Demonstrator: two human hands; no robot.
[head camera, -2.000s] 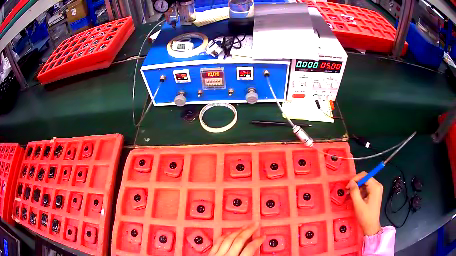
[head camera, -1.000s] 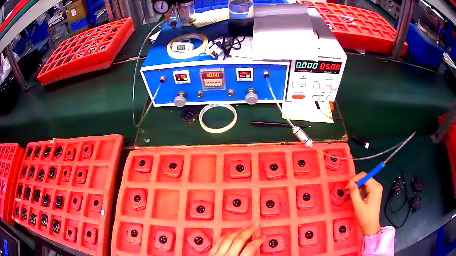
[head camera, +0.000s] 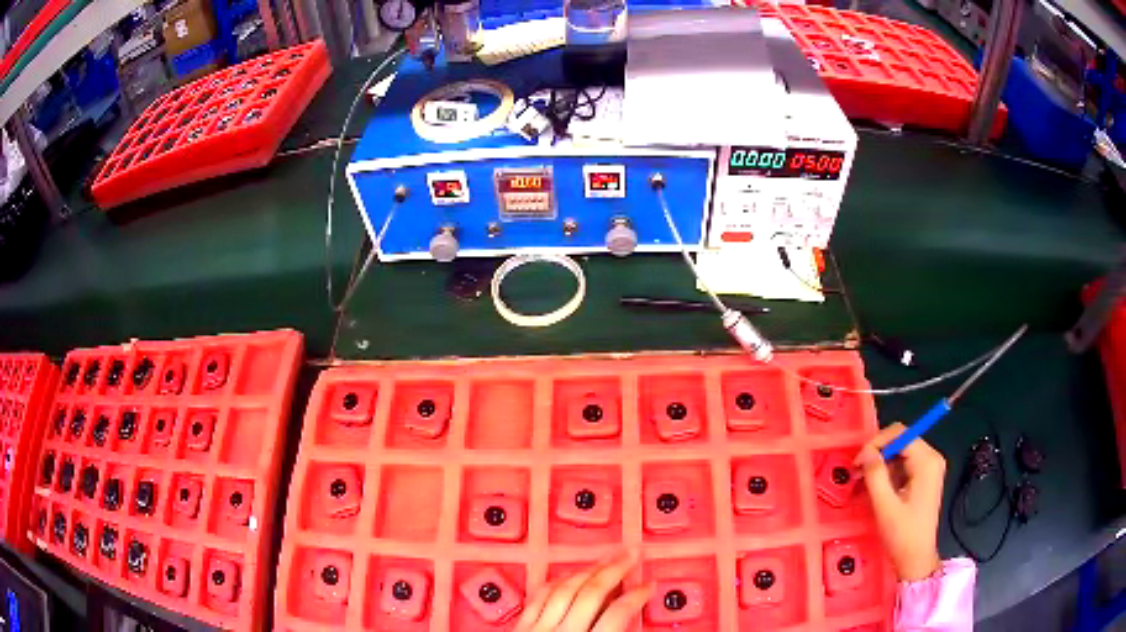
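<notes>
The main red compartment tray lies flat in front, with a module in most pockets. Each module has a reddish body and a round black centre. My right hand holds the blue pen tool at the tray's right edge, beside the module at the right end of the middle row. The tool's thin metal end points up and right, joined to a pale line. My left hand is cut off by the bottom edge, its fingers over the front of the tray; whether it holds anything is hidden.
A blue control box and a white power supply stand behind the tray. A silver connector hangs at its back edge. A side tray is at left. A pale ring, black stick and dark leads lie around.
</notes>
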